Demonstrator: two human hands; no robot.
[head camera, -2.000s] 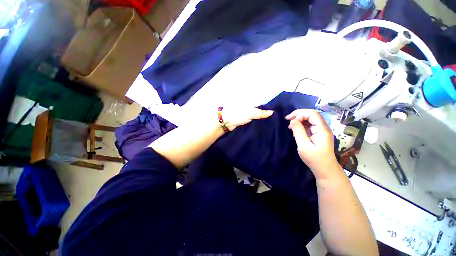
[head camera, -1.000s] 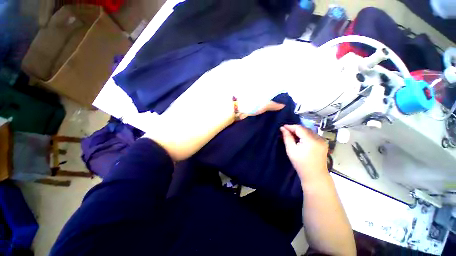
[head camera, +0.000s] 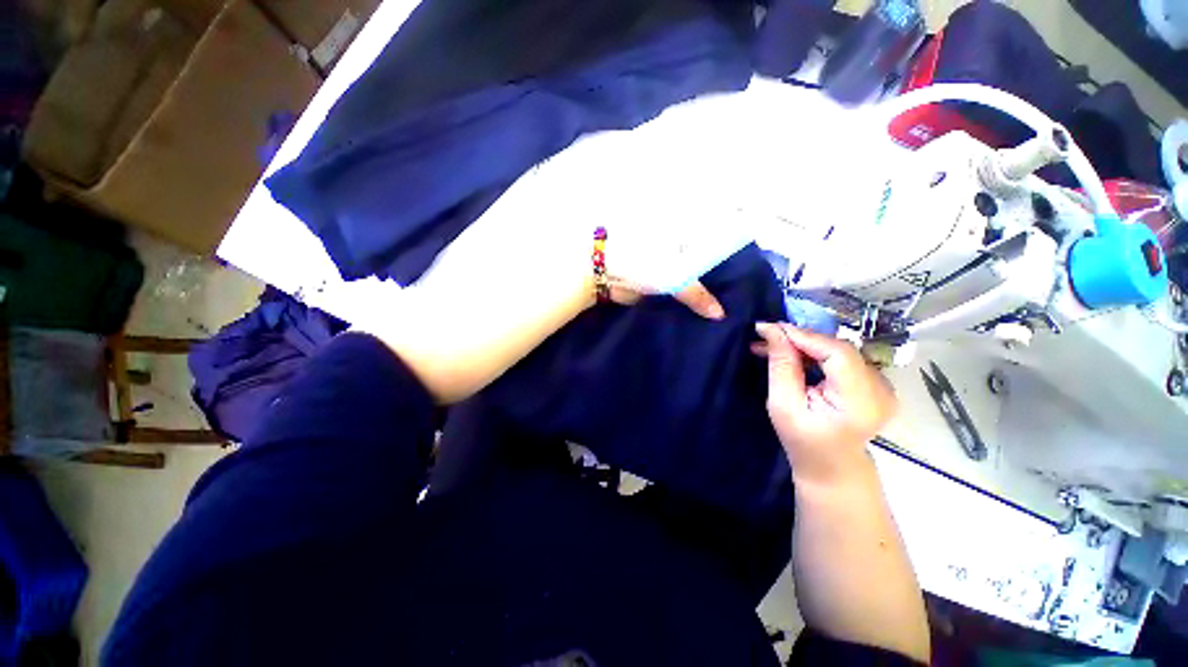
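Observation:
Dark navy cloth lies in front of the sewing machine head and hangs over my lap. My left hand, with a beaded bracelet at the wrist, rests on the cloth's upper part; its fingers are partly washed out by glare. My right hand is beside the needle area, thumb and index finger pinched at the cloth's right edge. The needle and presser foot area is just above my right hand. Fine detail of the pinch is too small to tell.
Thread snips lie on the machine bed. A blue cap and a curved white lamp arm are at the right. Navy panels lie on the table at the back. A purple bundle, a wooden stool and a cardboard box are at the left.
The view has shifted, moving the stool and box left. My right thumb and index finger have come to the cloth's edge. My left hand's fingers now point down onto the cloth.

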